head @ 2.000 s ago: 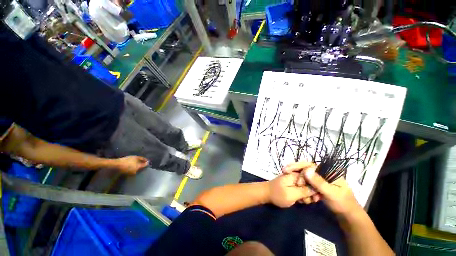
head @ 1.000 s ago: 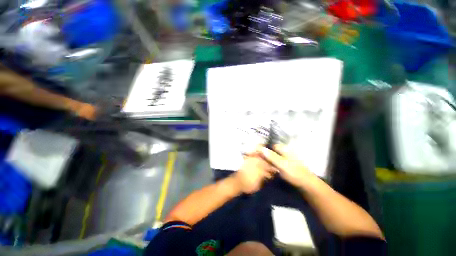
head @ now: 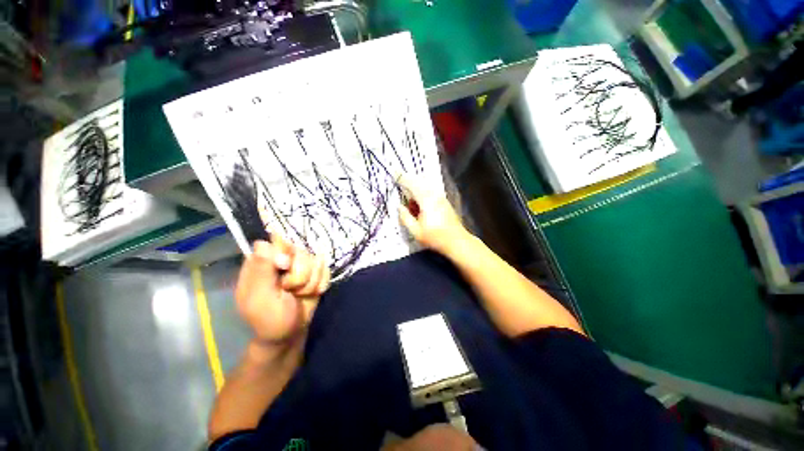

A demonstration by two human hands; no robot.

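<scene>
A large white carrier sheet (head: 264, 110) lies tilted over the bench edge and my lap, with black lead wires (head: 326, 198) in V-shaped pairs and a loose tangle across it. My left hand (head: 282, 286) is closed around a fanned bundle of black leads (head: 243, 201) at the sheet's left edge. My right hand (head: 426, 211) is at the sheet's right edge, fingers bent, thumb and fingertips near the wires; whether it grips the sheet or a wire cannot be told.
A dark machine (head: 242, 40) stands at the bench's back. Stacked white sheets with black leads lie at left (head: 57, 198) and right (head: 551, 106). A blue bin (head: 539, 13) is at the back. A badge (head: 432, 352) hangs on my chest.
The view has swung right. My hands, together before, are now apart: the left with the bundle at the sheet's left, the right at its right edge. The other person is out of view.
</scene>
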